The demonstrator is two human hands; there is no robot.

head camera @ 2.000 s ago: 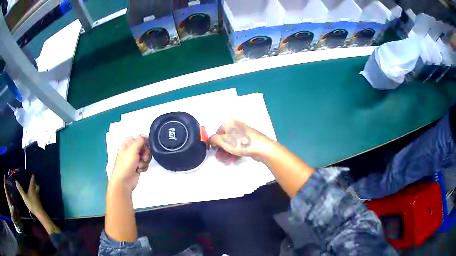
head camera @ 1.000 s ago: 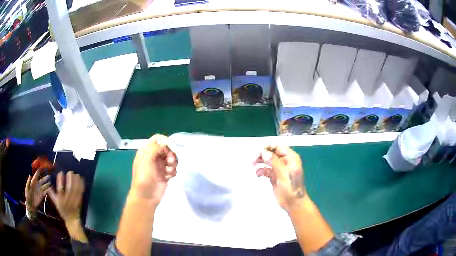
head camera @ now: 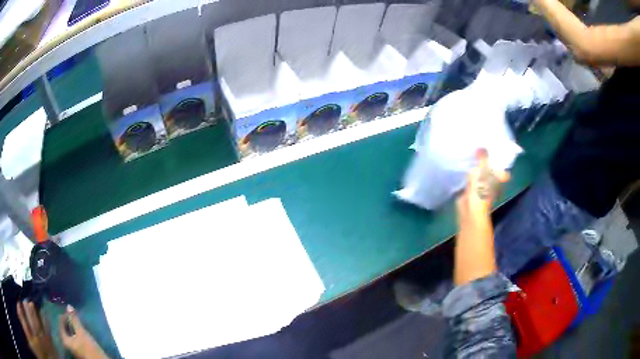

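My right hand (head camera: 481, 188), slightly blurred, is at a white bagged bundle (head camera: 460, 137) at the right of the bench and appears to grip its near side. The bundle's shape is soft and blurred, and I cannot tell whether it is one bag or two overlapping. My left hand is not visible. A stack of flat white sleeves (head camera: 203, 280) lies on the green bench. A black speaker (head camera: 50, 270) with an orange strap (head camera: 40, 223) is at the far left edge, beside two hands that appear to be another person's (head camera: 78, 336).
Open cartons with blue printed fronts (head camera: 263, 134) stand in a row behind the pale rail (head camera: 168, 189). More white bags (head camera: 540, 87) are at the right. A person in dark clothing (head camera: 596, 140) stands at the right, near a red stool (head camera: 544, 305). A raised shelf is at upper left.
The view has swung right. My right hand has moved from above the sleeves to the white bundle at right. My left hand has left view. A black speaker now shows at the far left.
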